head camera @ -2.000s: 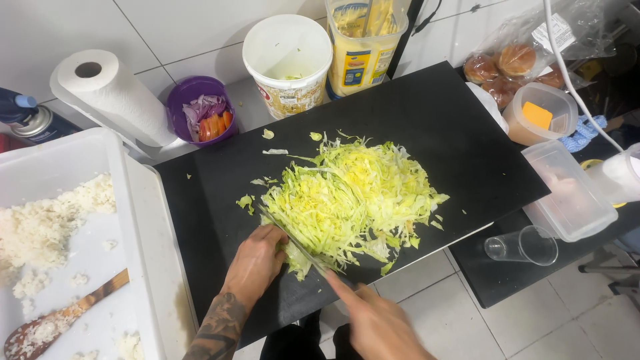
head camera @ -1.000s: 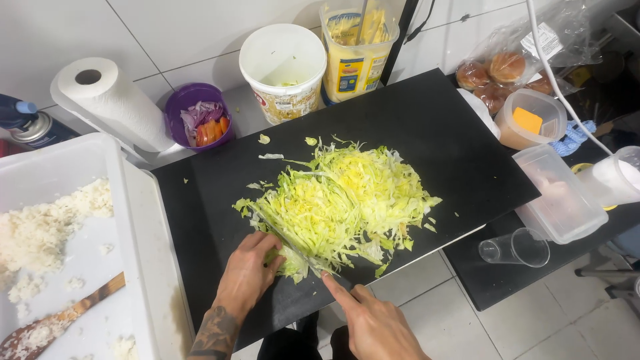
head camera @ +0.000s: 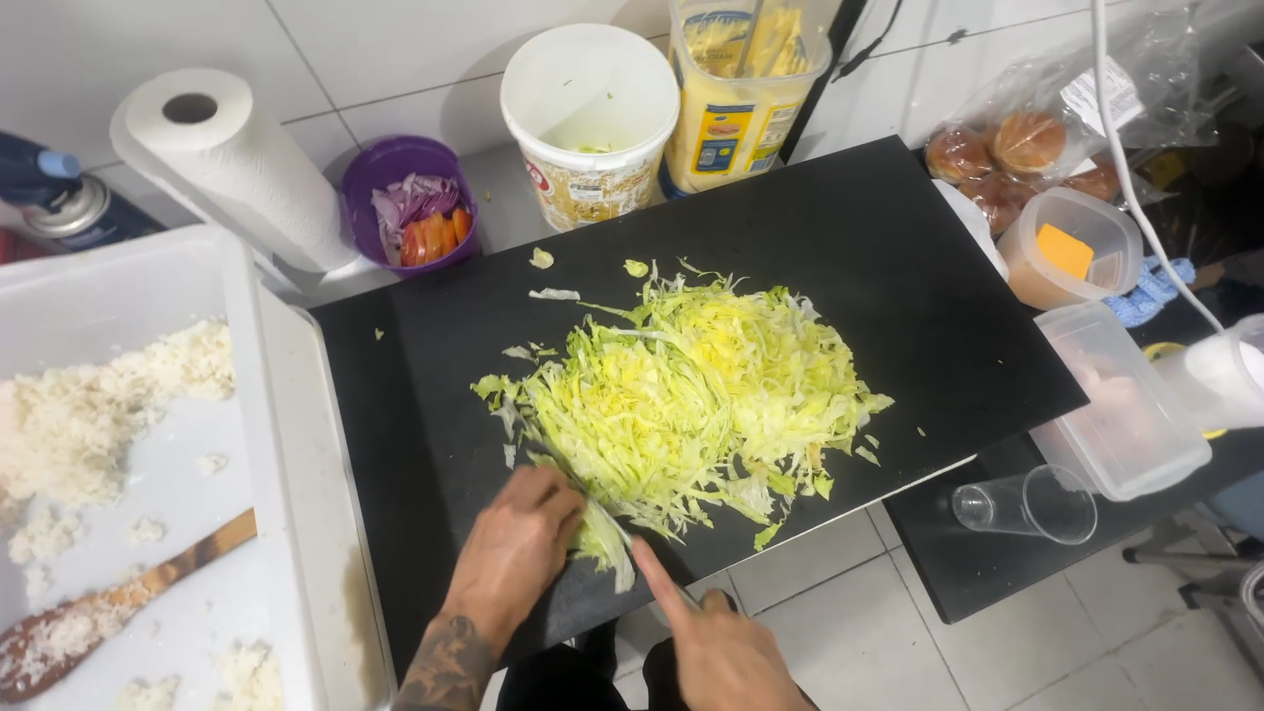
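A heap of shredded lettuce (head camera: 691,395) lies on the black cutting board (head camera: 948,296). My left hand (head camera: 523,538), at the heap's lower left, presses a small remaining piece of lettuce (head camera: 600,543) to the board with bent fingers. My right hand (head camera: 726,647) grips a knife (head camera: 617,528) near the board's front edge, its index finger stretched along the top of the blade. The blade runs up and left between the held piece and the shredded heap, close to my left fingertips; its far end is hidden by lettuce.
At left, a white tub (head camera: 267,395) holds rice and a wooden spoon (head camera: 148,588). Behind the board stand a paper towel roll (head camera: 247,178), a purple bowl (head camera: 355,188) of onion and tomato, a white bucket (head camera: 592,99) and a sauce container (head camera: 736,128). Plastic containers (head camera: 1126,415) and bagged buns (head camera: 1027,143) are at right.
The piece under my left hand looks smaller than two seconds ago. Both hands remain at the board's front edge, with the knife still in my right hand.
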